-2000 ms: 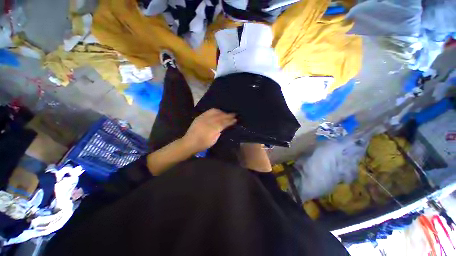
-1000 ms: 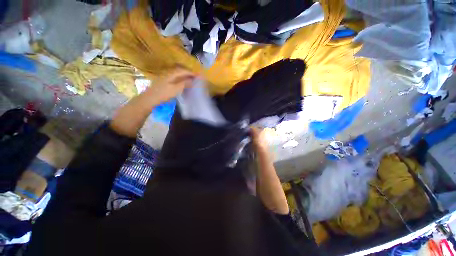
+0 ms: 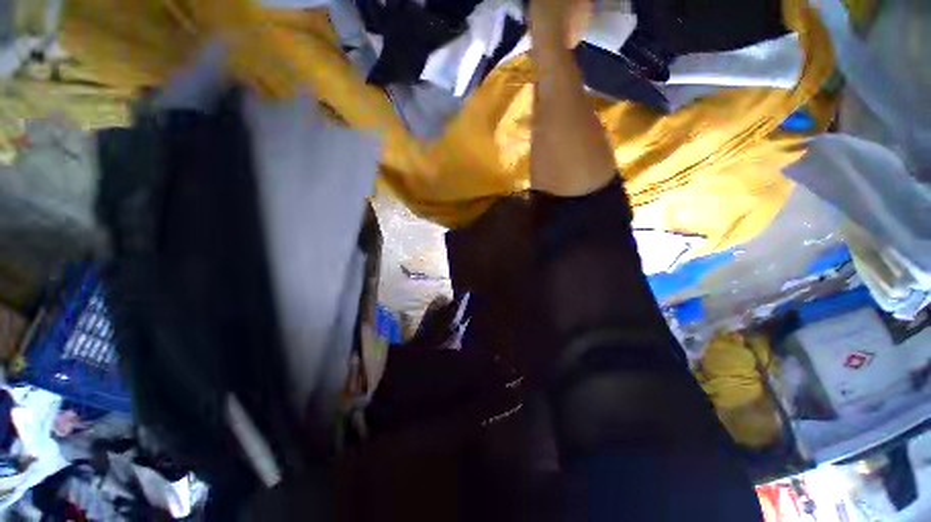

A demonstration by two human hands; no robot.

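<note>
A blurred bundle of black-and-white pieces [image 3: 311,204] hangs large at the left, close to the camera. My left hand cannot be made out; the bundle covers that side. My right arm stretches forward to the top edge. My right hand [image 3: 565,22] is partly cut off there, over a heap of black and white pieces [image 3: 475,46] on yellow cloth. Its fingers and any hold are not clear.
Yellow cloth [image 3: 694,153] spreads across the floor ahead. A blue plastic crate [image 3: 92,342] stands at the left, with white and dark scraps below it. A white box with a red mark [image 3: 842,357] and yellow cloth lie at the right.
The black-and-white pieces have moved from my lap area up to the left, near the camera. My right arm has swung forward to the heap. My left hand has gone out of sight.
</note>
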